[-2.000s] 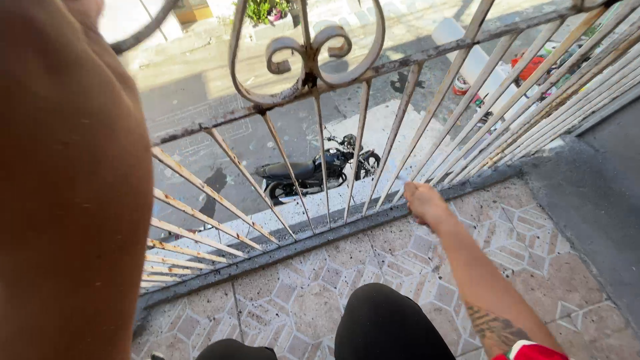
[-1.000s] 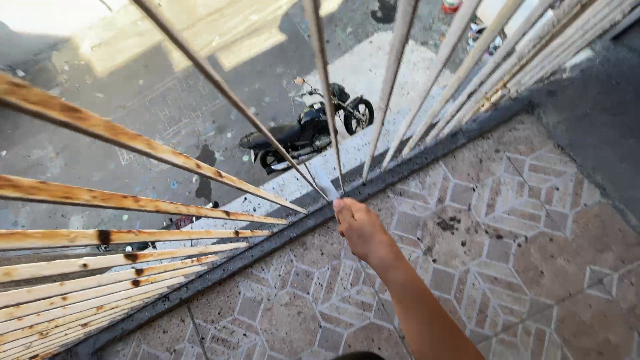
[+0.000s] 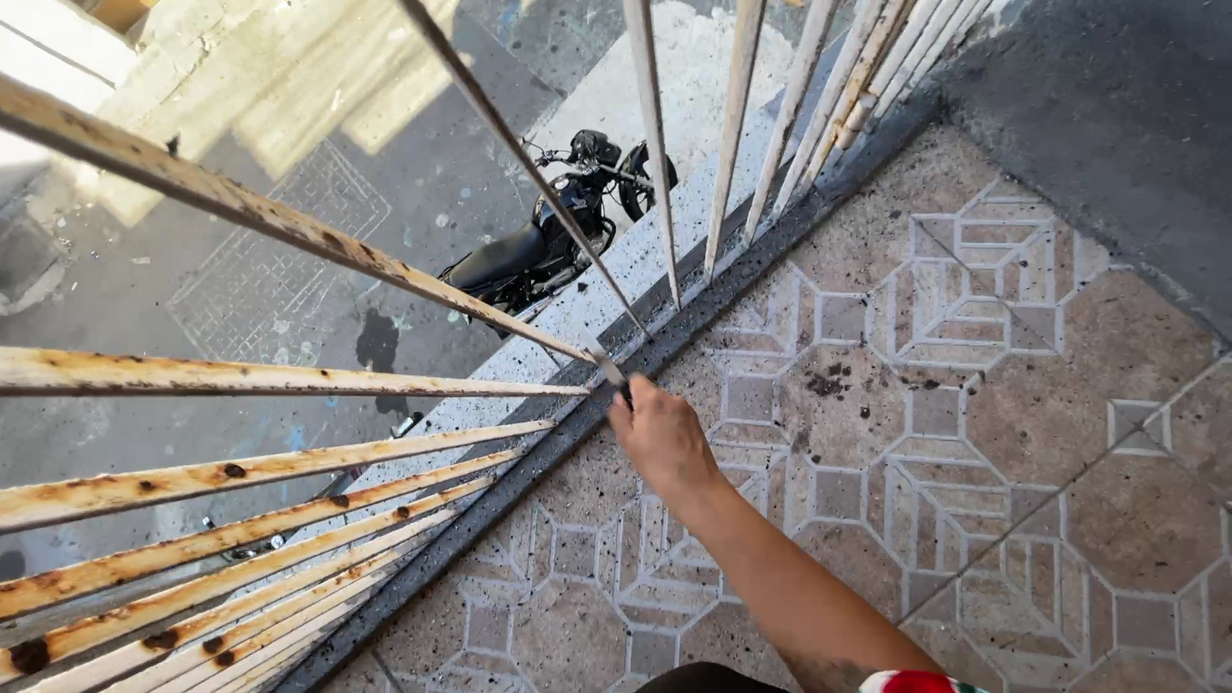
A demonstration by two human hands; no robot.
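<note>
My right hand [image 3: 664, 438] is closed around the dark handle of a small blade, seemingly a scraper or knife [image 3: 606, 366]. The pale metal blade points up and left and lies against the foot of a rusty white railing bar [image 3: 318, 236], at the dark curb [image 3: 722, 289] where the bars end. Blur hides the blade's exact shape. Brown rust marks the bars at the left, and dark specks lie along the curb. My left hand is out of view.
Patterned floor tiles [image 3: 1039, 414] with scattered dark flakes lie inside the railing. A dark grey surface [image 3: 1107, 144] is at the upper right. My knee [image 3: 712, 679] shows at the bottom edge. Outside the bars and below, a black motorcycle [image 3: 558, 231] stands by the street.
Two seconds ago a raised arm filled the left side; it is out of view now. My right hand has moved left along the railing's foot. The view has come closer to the bars.
</note>
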